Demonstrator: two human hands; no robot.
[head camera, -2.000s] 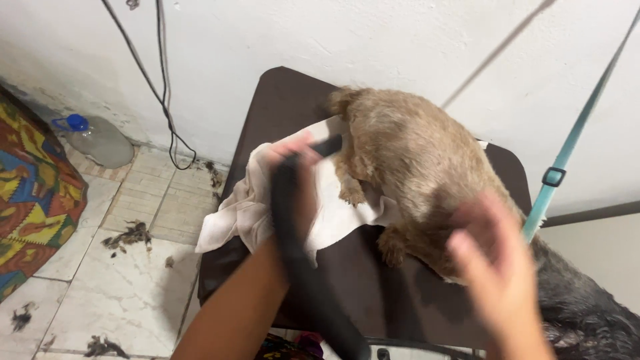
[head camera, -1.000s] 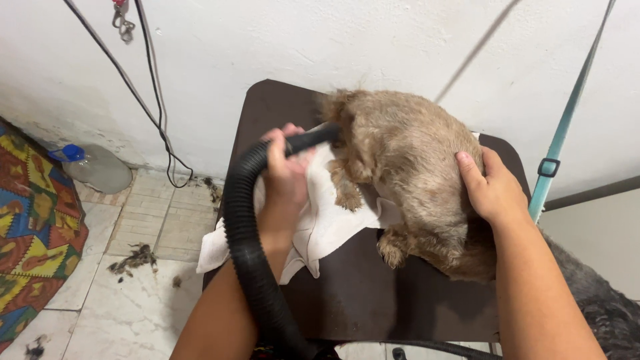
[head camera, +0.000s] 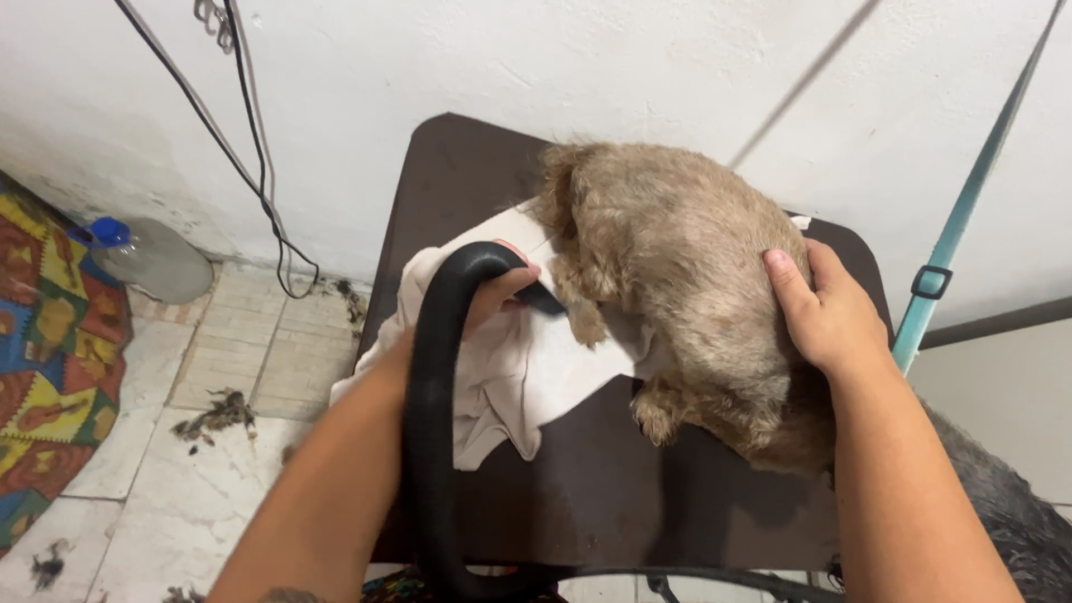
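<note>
A clipped tan dog (head camera: 695, 226) is on a dark brown tabletop (head camera: 536, 519), its rear to the left. My left hand (head camera: 501, 289) is closed around the end of a black flexible hose (head camera: 431, 402), whose nozzle (head camera: 542, 299) points at the dog's hind paw. The hose curves down over my left forearm. My right hand (head camera: 825, 310) rests on the dog's side with thumb and fingers spread, not gripping. Beneath the hind paws lies a crumpled white towel (head camera: 494, 419). The dog's head is hidden beyond my right arm.
A teal strap (head camera: 963, 209) with a black buckle runs up at the right. Black cables (head camera: 255, 159) hang against the white wall. On the tiled floor are hair clumps (head camera: 219, 416) and a clear jug with a blue cap (head camera: 163, 260). Colorful patterned fabric (head camera: 59, 360) is at the far left.
My right hand, lifted and blurred two seconds ago, now lies on the dog's side. The nozzle has moved down from the dog's rear to near its hind paw.
</note>
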